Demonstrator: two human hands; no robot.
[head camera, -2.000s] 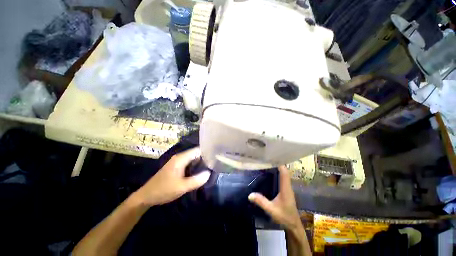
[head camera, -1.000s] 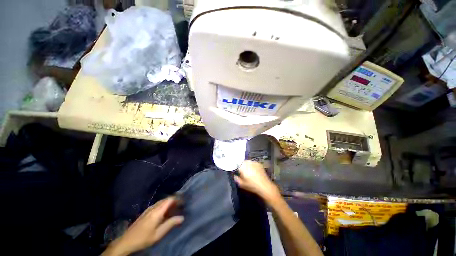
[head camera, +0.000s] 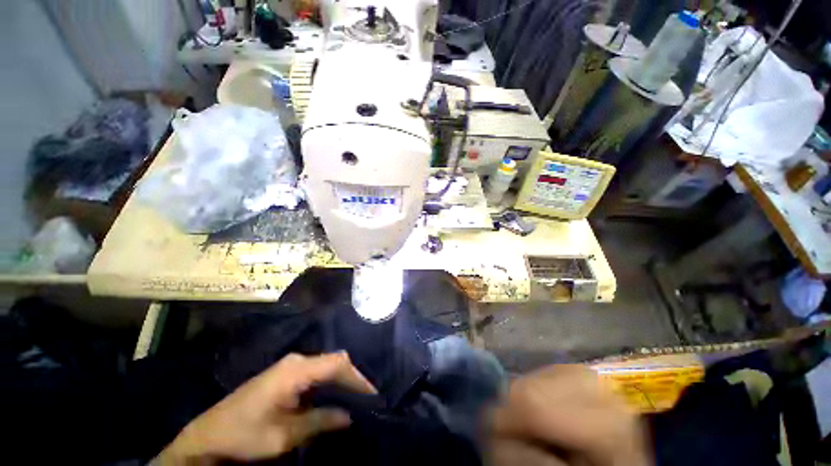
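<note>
A dark garment (head camera: 360, 341) lies in front of the sewing machine head (head camera: 364, 173) and over the lap, with a paler grey-blue part (head camera: 463, 369) at its right. My left hand (head camera: 273, 410) holds a dark fold of the garment between thumb and fingers, below the bright lamp (head camera: 377, 293). My right hand (head camera: 565, 419) is a blur at the lower right, beside the paler part. Whether it grips cloth cannot be told. The needle area is hidden by the lamp's glare.
The cream machine table (head camera: 182, 259) carries a crumpled plastic bag (head camera: 223, 168) at left. A control panel (head camera: 565, 185), a small bottle (head camera: 502, 178) and a grey-beige box (head camera: 501, 127) stand at right. A thread cone (head camera: 671, 52) is behind. Dark garments (head camera: 729, 423) lie on an orange-yellow sheet (head camera: 651, 382).
The view has pulled back, so the machine head looks smaller. My left hand has closed on a dark fold. My right hand has left the needle area, moving right and towards me. The paler cloth has shifted right.
</note>
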